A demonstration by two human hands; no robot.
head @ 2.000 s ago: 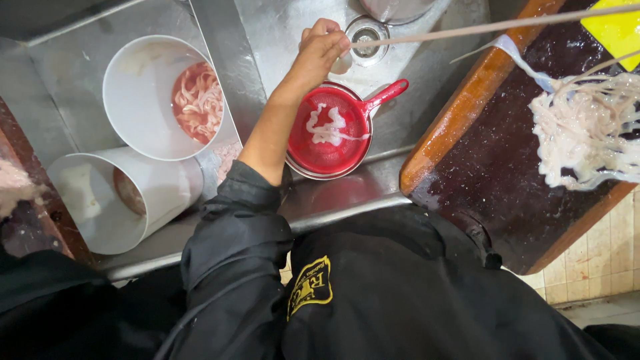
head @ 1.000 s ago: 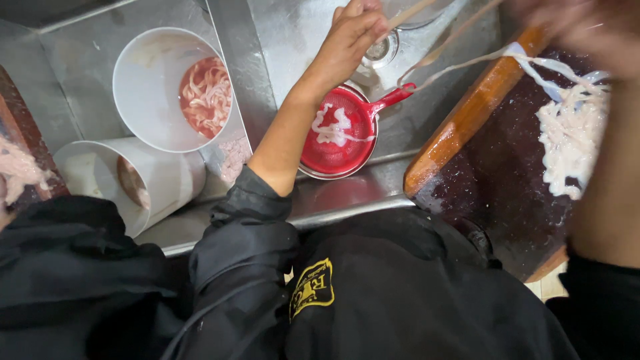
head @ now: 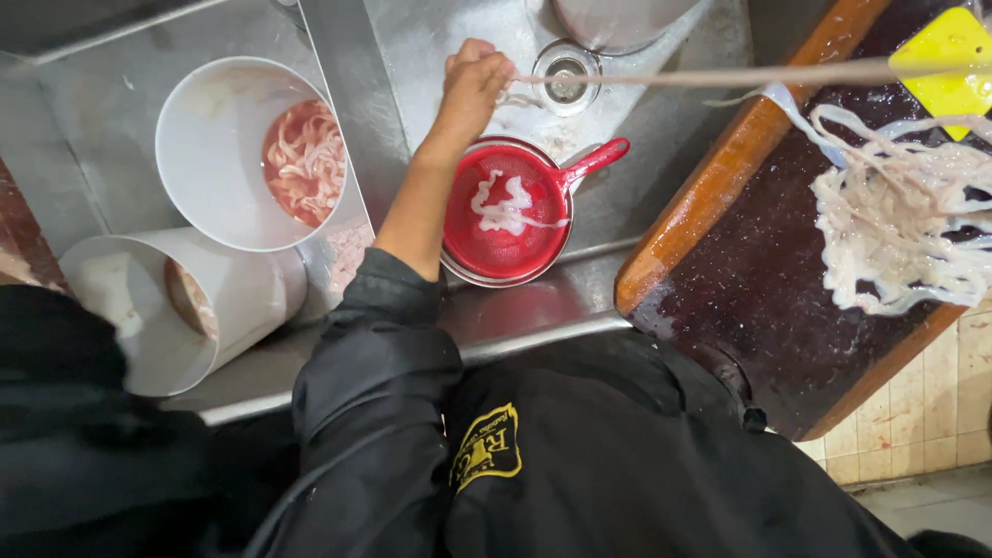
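Note:
My left hand (head: 478,81) is closed on the end of a long pale strand, likely animal casing or intestine (head: 697,77), stretched taut toward the right edge of the view. My right hand is out of view. Below my left hand, a red plastic strainer (head: 457,225) with white slimy pieces (head: 508,205) rests on a round metal-rimmed vessel in the steel sink. On the dark board at the right lies a wet heap of pale strands (head: 891,225).
Two white buckets (head: 205,147), (head: 256,310) with pinkish strands and liquid stand or lie in the left basin. The sink drain (head: 566,77), a round container (head: 612,23), the wood-edged board (head: 721,349) and a yellow piece (head: 949,74) are around. A sink divider (head: 345,101) separates the basins.
My right hand, blurred at the upper right one second ago, has left the view. The strand now runs straight from my left hand, where it hung in slacker lines before.

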